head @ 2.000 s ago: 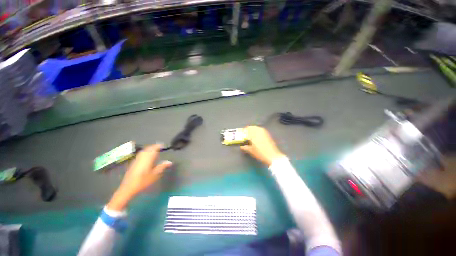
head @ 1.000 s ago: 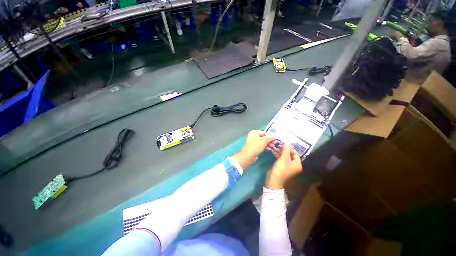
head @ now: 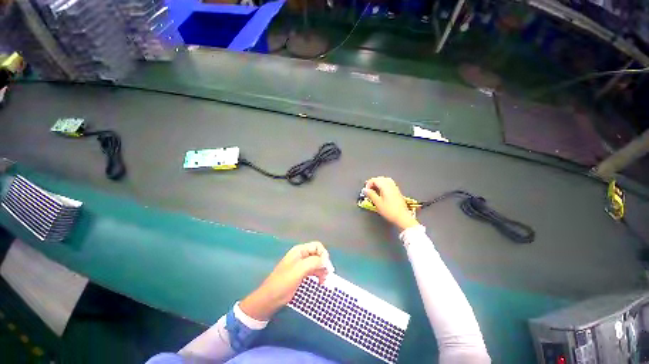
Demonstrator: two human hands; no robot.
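Observation:
My left hand is at the upper left corner of the white pad sheet, with dark squares in rows, on the green ledge. Its fingers are pinched; a small pale bit shows at the fingertips. My right hand is over a circuit board with yellow parts on the conveyor belt. Its fingers cover much of the board, and I cannot tell whether they grip it. The board's black cable lies bundled to the right. A green-white board with a black cable lies further left.
Another board lies far left, a yellow one far right. Striped sheets are stacked at the left edge, a grey machine at lower right. Beyond the belt are clear trays and a blue bin.
The view has swung left. Both hands have come away from the machine: my left hand is now at the pad sheet, my right at a board on the belt.

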